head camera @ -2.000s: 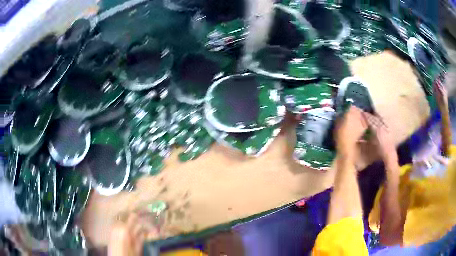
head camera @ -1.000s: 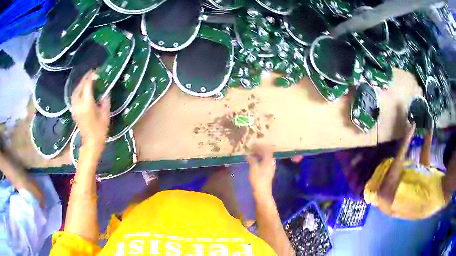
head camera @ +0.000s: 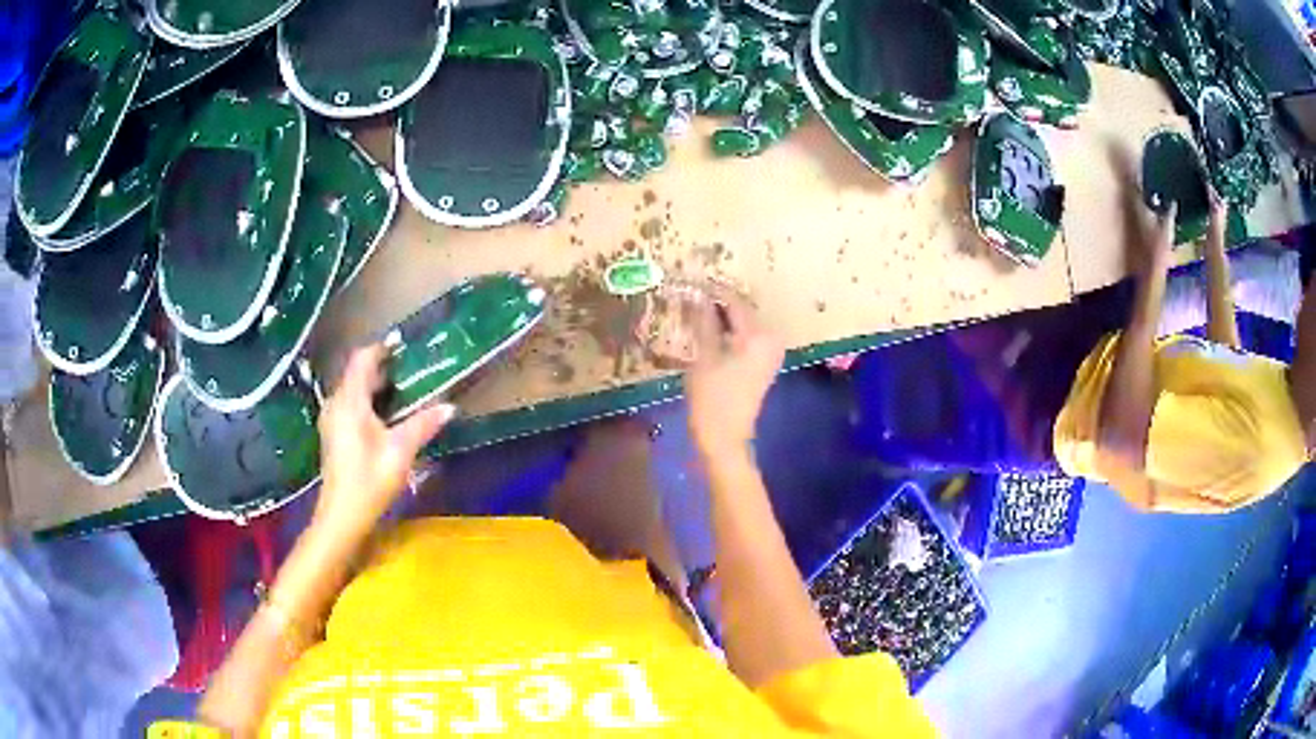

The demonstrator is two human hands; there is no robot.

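Note:
My left hand (head camera: 368,440) holds a green printed piece (head camera: 462,344) with a pale edge by its left end. The piece lies tilted over the board near its front edge. My right hand (head camera: 729,361) is over the board to the right of that piece, fingers bent and blurred; whether it holds something thin cannot be told. A small bright green item (head camera: 632,276) with a pale edge lies among brown specks just beyond and left of my right hand.
Overlapping oval green pieces (head camera: 224,238) are piled at left and back. Small green trims (head camera: 751,116) lie at the back. One piece (head camera: 1016,188) lies right on the tan board (head camera: 866,253). A person in yellow (head camera: 1191,419) works at right. Blue crates (head camera: 902,585) stand on the floor.
My left hand has come away from the left pile toward the board's front with a green piece in it. My right hand is further in over the board. The view has shifted.

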